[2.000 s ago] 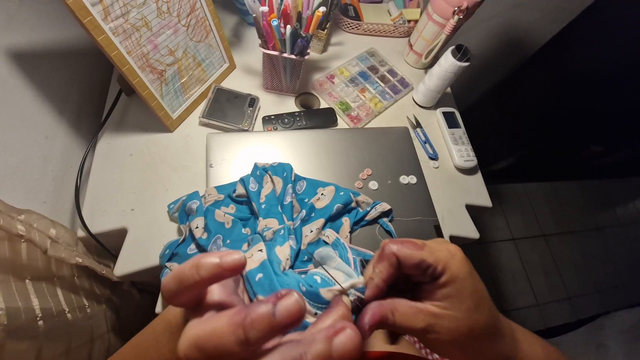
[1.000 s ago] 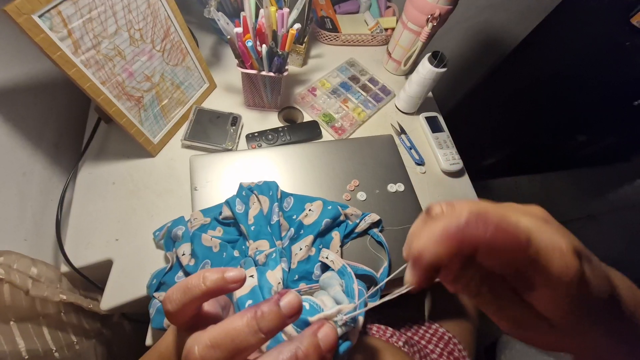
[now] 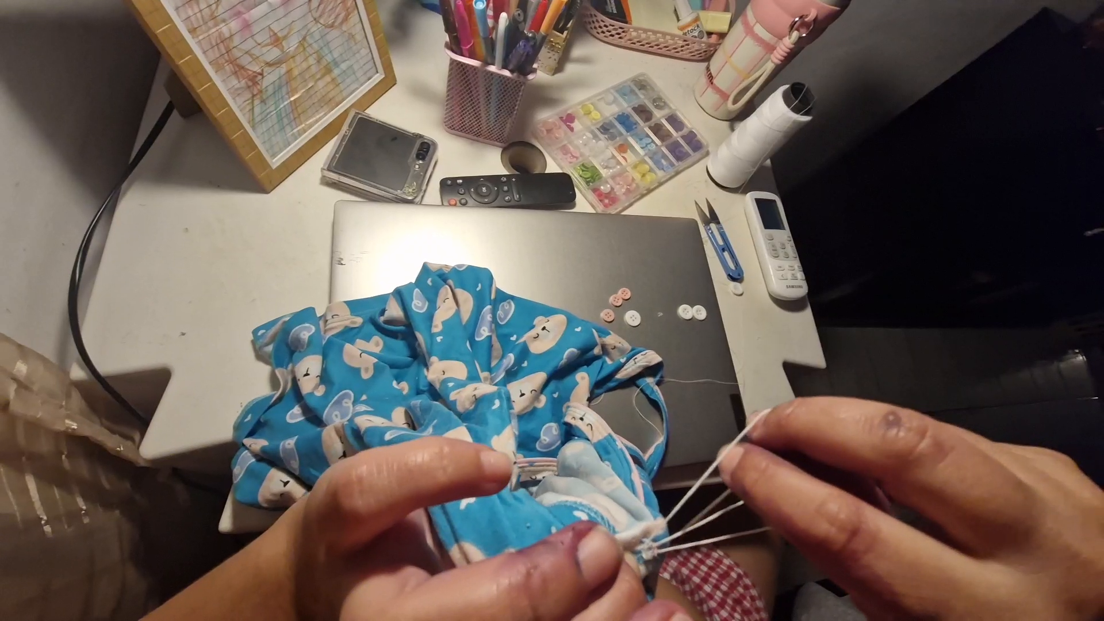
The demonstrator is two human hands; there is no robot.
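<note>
A blue garment printed with bear faces (image 3: 535, 336) lies bunched over a closed laptop (image 3: 535, 228). My left hand (image 3: 483, 535) grips the garment's near edge between thumb and fingers, its index finger stretched out above the cloth. White thread (image 3: 703, 487) runs taut in several strands from that edge to my right hand (image 3: 897, 500), which pinches it between thumb and index finger. No needle can be made out. Several pink buttons (image 3: 616, 300) and white buttons (image 3: 686, 311) rest on the laptop. Blue thread snips (image 3: 723, 246) and a white thread spool (image 3: 761, 136) are at the right.
Along the back stand a framed drawing (image 3: 259, 78), a pink mesh pen holder (image 3: 483, 99), a compartment box of colored buttons (image 3: 621, 142) and a pink bottle (image 3: 755, 52). A phone (image 3: 379, 157), a black remote (image 3: 507, 190) and a white remote (image 3: 776, 246) lie on the white desk (image 3: 207, 285).
Two seconds ago my hands were close together at the garment's edge, with a needle visible. My right hand has since moved away to the right, and thread now stretches between it and the cloth.
</note>
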